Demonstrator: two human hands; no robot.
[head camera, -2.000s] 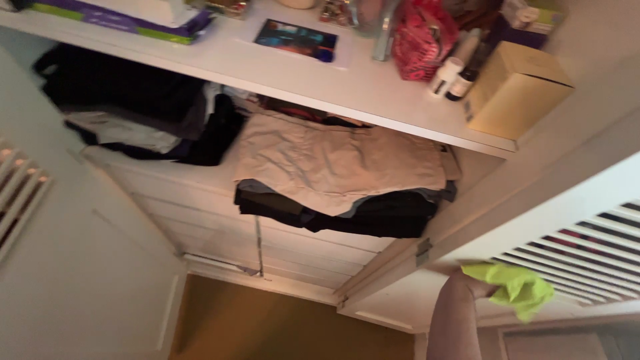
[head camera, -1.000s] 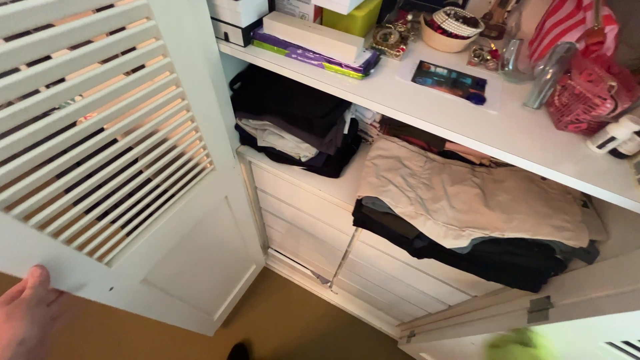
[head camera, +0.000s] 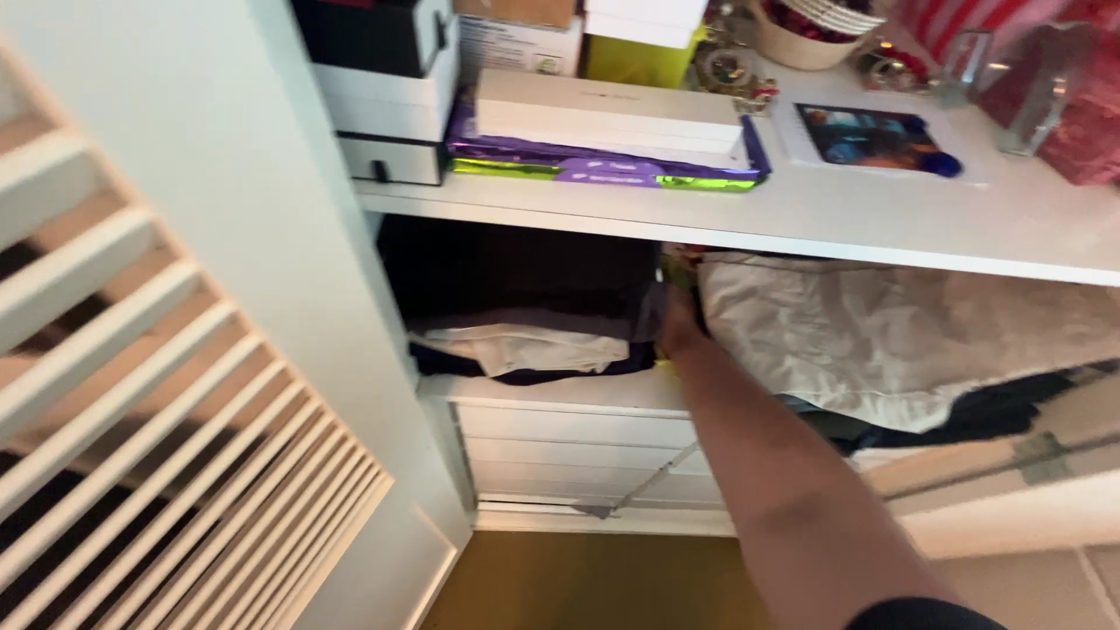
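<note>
My right hand (head camera: 675, 319) reaches between two stacks of folded clothes under the white shelf. Its fingers are mostly hidden. A bit of yellow-green cloth (head camera: 667, 363) shows beneath it. Left of the hand, and close against it, lies a stack of dark folded clothes (head camera: 525, 271) with a white garment (head camera: 525, 347) low in it. To the right, beige folded trousers or a similar garment (head camera: 875, 324) rest over dark clothes (head camera: 1006, 402). My left hand is out of view.
A louvered white door (head camera: 262, 175) stands at the left. Above, the shelf edge (head camera: 744, 241) crosses over my hand; on it are a white box (head camera: 604, 109), a purple package (head camera: 752, 153), a photo card (head camera: 875, 140) and a basket (head camera: 801, 39). Drawer fronts (head camera: 569, 446) lie below.
My right hand has moved left from the right-hand door, where it held the yellow-green cloth, to between the clothes stacks. My left hand, at the left door one second ago, has left view.
</note>
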